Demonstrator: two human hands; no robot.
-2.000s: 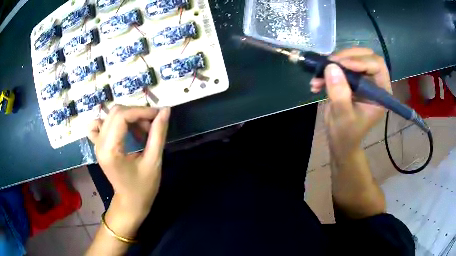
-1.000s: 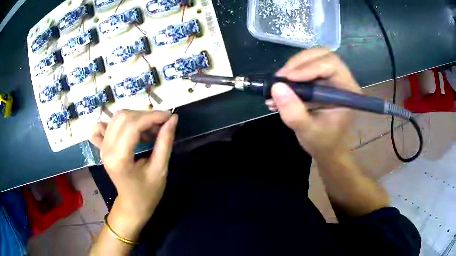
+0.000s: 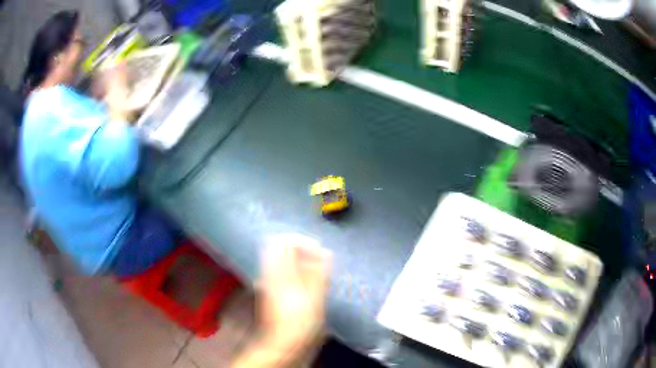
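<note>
The cream fixture (image 3: 410,291) lies on the bench at the lower right, bearing rows of small dark and blue-white circuit board assemblies (image 3: 519,312). My left hand (image 3: 291,287) is over the bench's front edge, left of the fixture and apart from it. It is strongly blurred, so its fingers and anything between them cannot be made out. My right hand and the soldering iron are out of the picture. A small yellow and black object (image 3: 331,195) lies on the bench beyond my left hand.
The fume fan (image 3: 554,176) stands behind the fixture. A clear tub (image 3: 618,323) is at the lower right. Cream stacked fixtures (image 3: 306,43) stand at the back. A person in a blue top (image 3: 79,165) sits at the left by a red stool (image 3: 190,287).
The view has swung left and up, bringing in the other person, fan and stacks. My left hand is away from the fixture's edge. My right hand and the iron have left the picture.
</note>
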